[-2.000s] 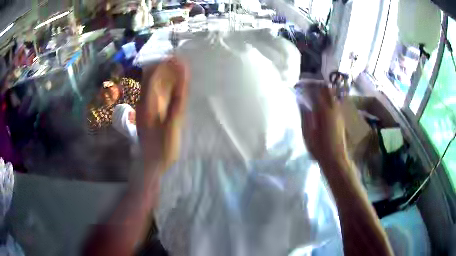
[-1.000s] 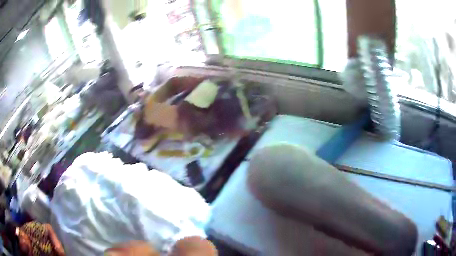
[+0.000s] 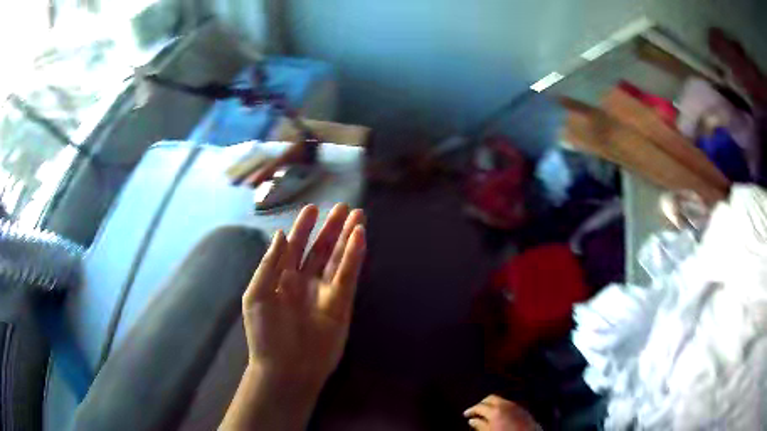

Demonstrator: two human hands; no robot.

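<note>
My left hand is raised palm up in the lower middle, fingers apart, holding nothing. My right hand is small and cut off by the bottom edge; I cannot tell if it holds anything. A heap of crumpled white garments lies on the right, away from both hands. The long grey padded form is bare, left of my left hand. The steam iron rests at the far end of the pale padded table, beyond my fingertips.
A silvery ribbed duct and a blue band are at the left. A long thin strip crosses the pale table. Red items and other cloth lie low beyond the dark floor. Brown boards stand near the heap.
The view has swung right, from the white garment between both hands, past the bare form, to the iron and the heap. The left hand now shows open and empty.
</note>
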